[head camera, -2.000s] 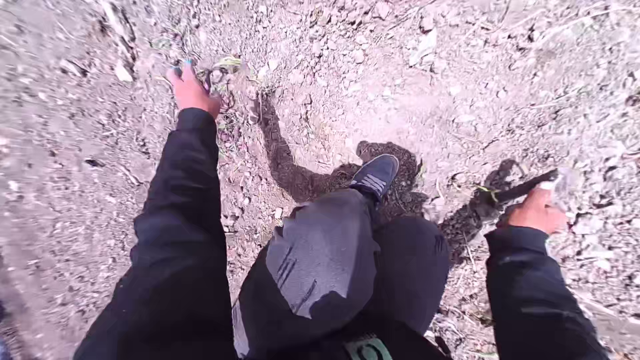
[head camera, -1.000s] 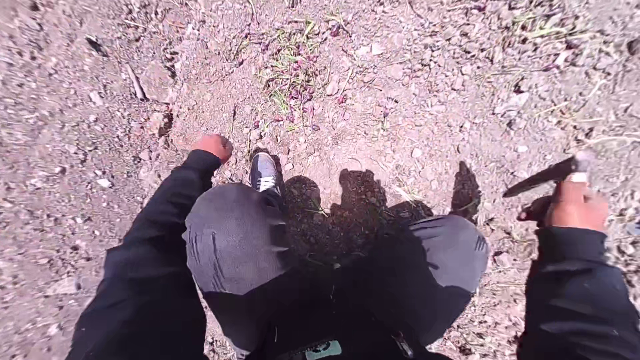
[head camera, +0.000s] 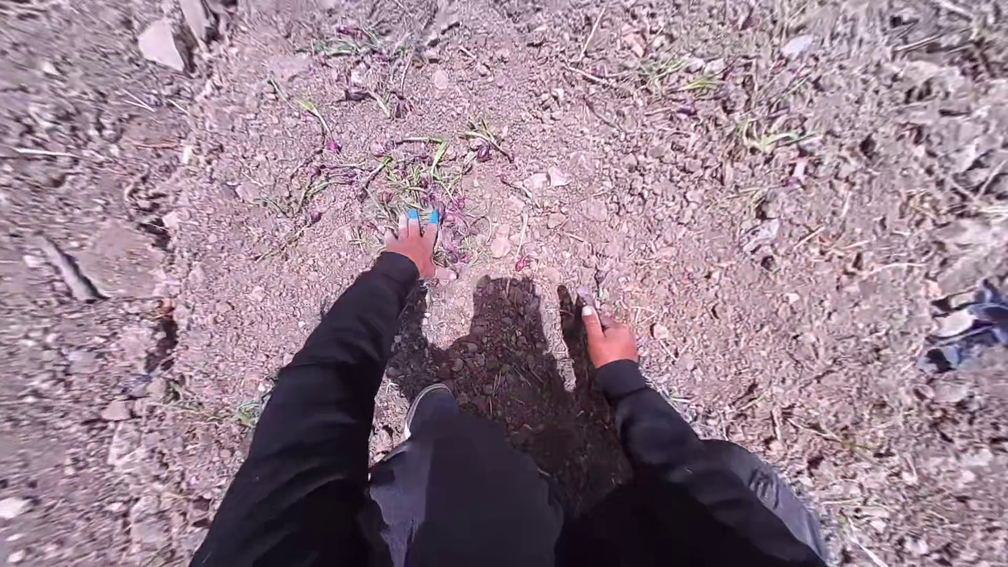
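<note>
My left hand point(head camera: 413, 246), with blue on two fingertips, reaches down to the near edge of a scatter of small purple bulbs with green leaves point(head camera: 425, 177) on the dry soil. Its fingers are spread and nothing shows in its grasp. My right hand point(head camera: 609, 337) is closed around a tool, of which only a short part point(head camera: 584, 296) shows beyond the thumb; the rest is hidden or lost in the shadow. A purple bulb point(head camera: 520, 264) lies on the soil between the hands.
A shoe point(head camera: 431, 405) and my dark trouser legs are below the hands. More leafy plants point(head camera: 768, 140) lie at the upper right. A pale stone point(head camera: 161, 45) sits at the upper left, a stick point(head camera: 67, 268) at the left, and dark blue cloth-like material point(head camera: 976, 331) at the right edge.
Both hands have come closer together in front of my legs. The left fingers, folded a second ago, are now spread at the plants. The tool's dark blade no longer shows plainly. The view has shifted.
</note>
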